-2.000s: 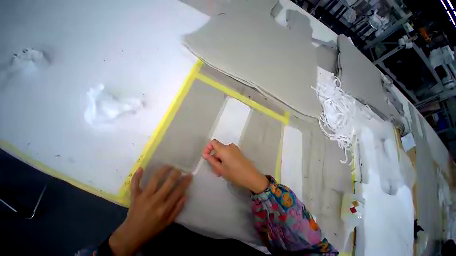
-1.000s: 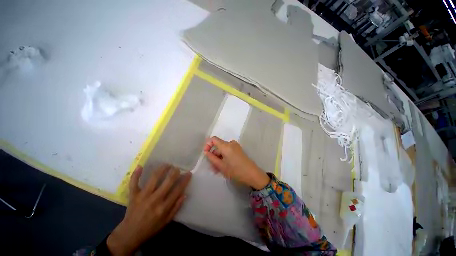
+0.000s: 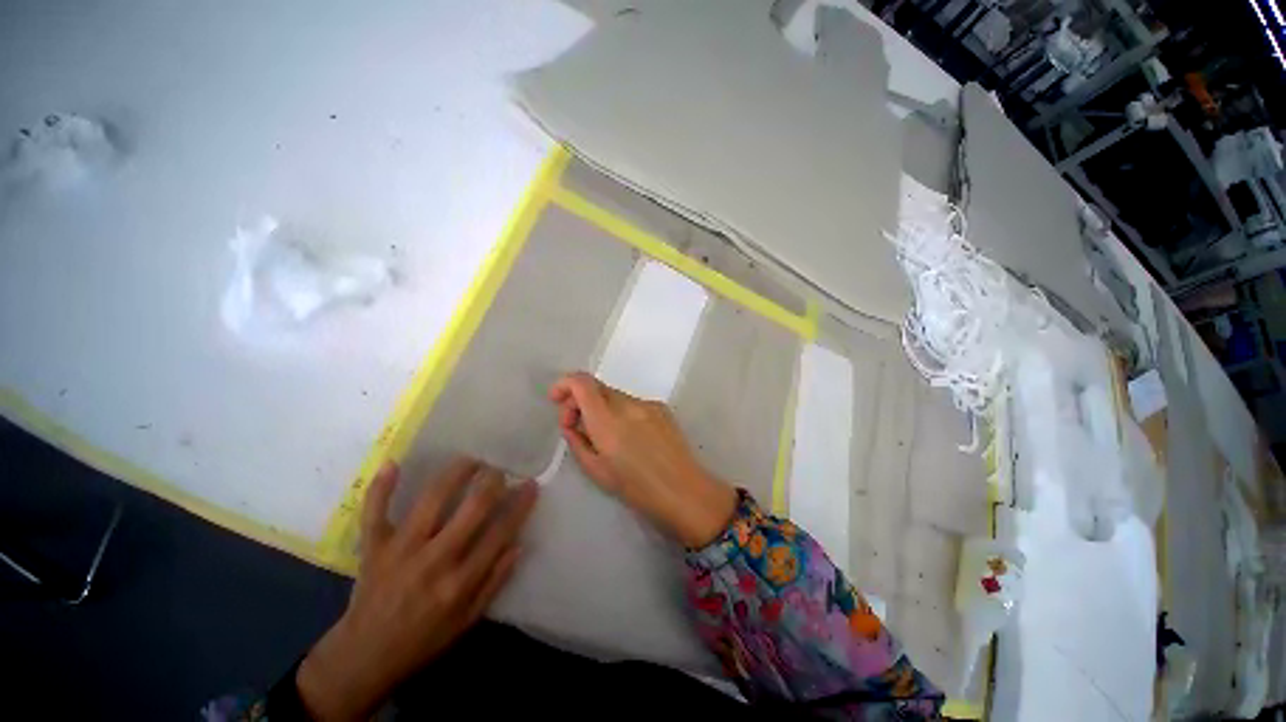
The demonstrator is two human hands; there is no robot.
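Observation:
A thin white garment panel [image 3: 652,334] lies flat inside the yellow-taped area, one strap pointing away from me and another strap to the right. A narrow white edge strip [image 3: 550,467] curves along its edge between my hands. My left hand [image 3: 430,564] lies flat with fingers spread, its fingertips on the panel's edge and the near end of the visible strip. My right hand [image 3: 621,444] pinches the strip at its far end, thumb and forefinger together, low over the panel. The fingers hide the pinched end.
Yellow marking tape [image 3: 473,317] frames the work area. Grey-beige cut panels [image 3: 733,127] lie beyond it. To the right are a tangled pile of strips [image 3: 952,310], a glue bottle [image 3: 987,576] and a stack of white panels [image 3: 1079,564]. Crumpled white scraps [image 3: 296,282] lie at left.
My right hand has moved slightly left and toward the far side, still pinching the strip. My left hand has stayed almost in place on the panel.

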